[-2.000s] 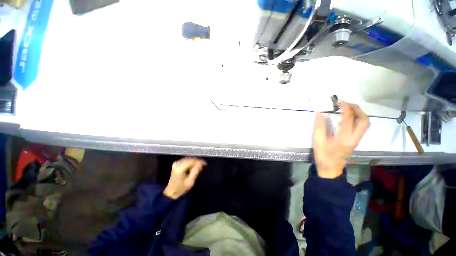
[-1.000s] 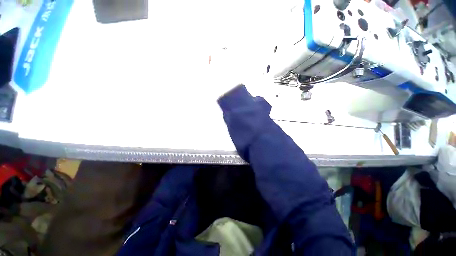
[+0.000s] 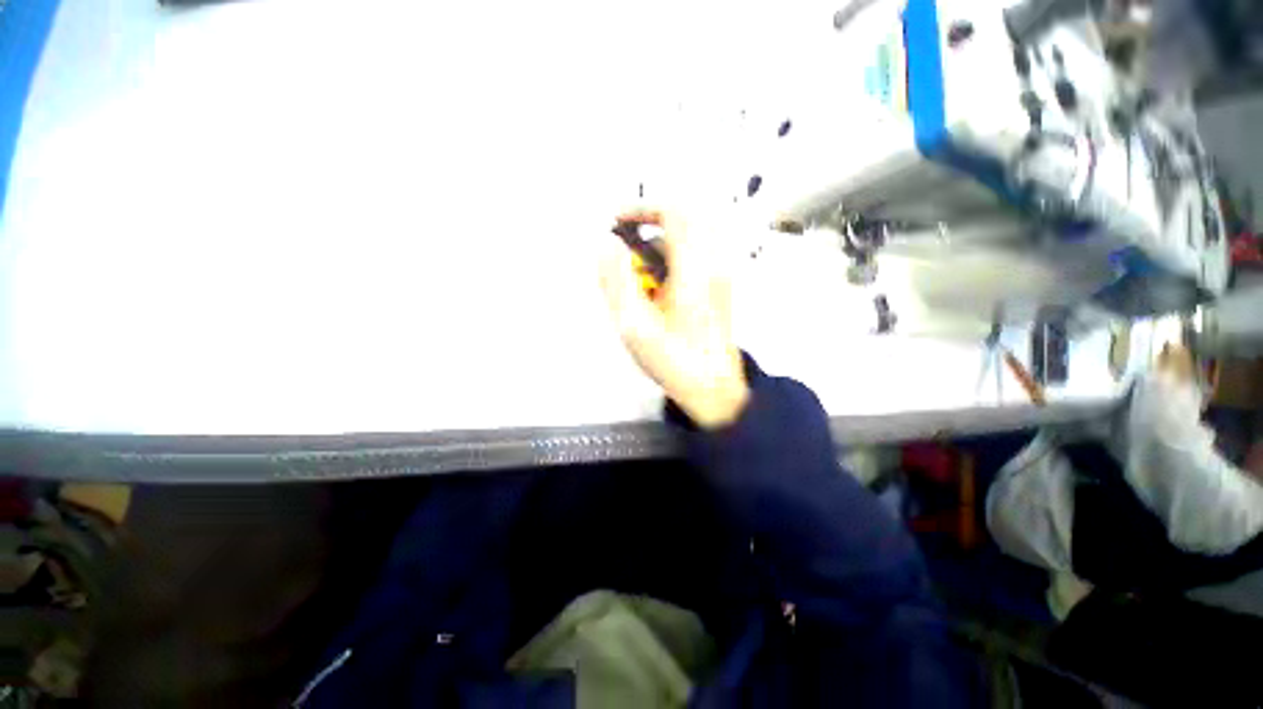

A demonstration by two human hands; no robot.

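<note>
My right hand (image 3: 682, 321) is over the white table, left of the sewing machine head. Its fingers are closed on a stubby screwdriver (image 3: 646, 258), black with orange-yellow. The white machine head (image 3: 970, 166) with a blue band stands at the upper right, blurred. A small dark metal part (image 3: 885, 313) lies on the table below the needle area. My left hand is not visible; a dark blue sleeve shows below the table edge.
The table's front edge (image 3: 416, 454) carries ruler marks. A thin tool with an orange handle (image 3: 1024, 377) lies at the right. Pale green cloth (image 3: 610, 651) is in the lap. Brown cloth (image 3: 208, 596) is at the lower left. White bags hang at the lower right.
My right hand has moved from the small metal part leftward and now holds the screwdriver. My left hand has gone out of sight. The view has shifted, and the machine's needle area sits farther right.
</note>
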